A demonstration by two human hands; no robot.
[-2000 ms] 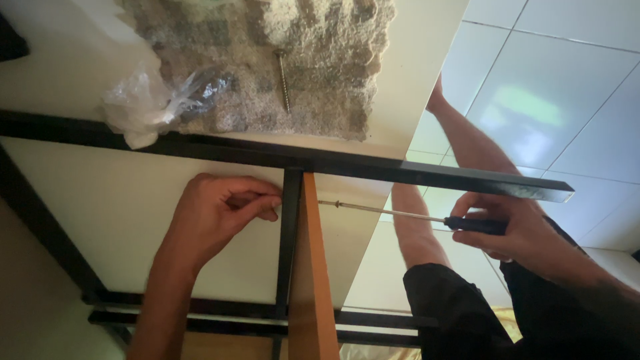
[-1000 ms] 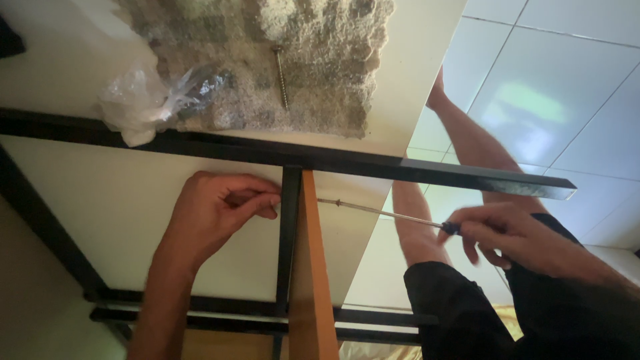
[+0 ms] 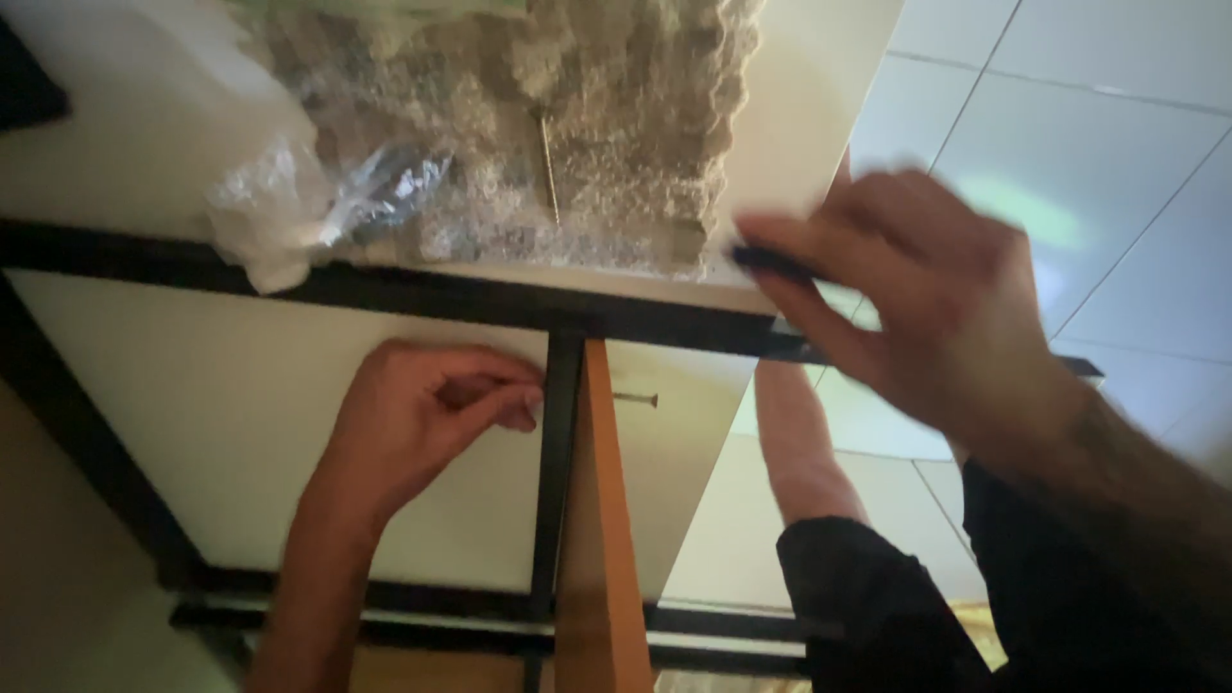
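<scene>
My left hand [image 3: 433, 414] is behind the black metal crossbar [image 3: 560, 462], thumb and fingertips close together at its edge; whether they pinch anything small is hidden. A screw [image 3: 636, 398] sticks out of the wooden board [image 3: 616, 520] that stands against the crossbar's other side. My right hand [image 3: 905, 279], blurred, is raised over the end of the long black rail [image 3: 674, 329] and holds a dark screwdriver handle [image 3: 770, 263]; the shaft cannot be made out. Another long screw [image 3: 550, 173] lies on the grey shaggy mat [image 3: 616, 144].
A crumpled clear plastic bag [image 3: 279, 212] lies at the mat's left edge and overlaps the rail. A dark object [image 3: 24, 82] sits at the upper left. Lower black rails [image 3: 462, 635] cross beneath. My legs and the white tiled floor [image 3: 1088, 183] show on the right.
The screwdriver's tip was at the screw head in both earlier frames; now it is away from it, and my right hand has moved up and left with the handle. My left hand has stayed in place.
</scene>
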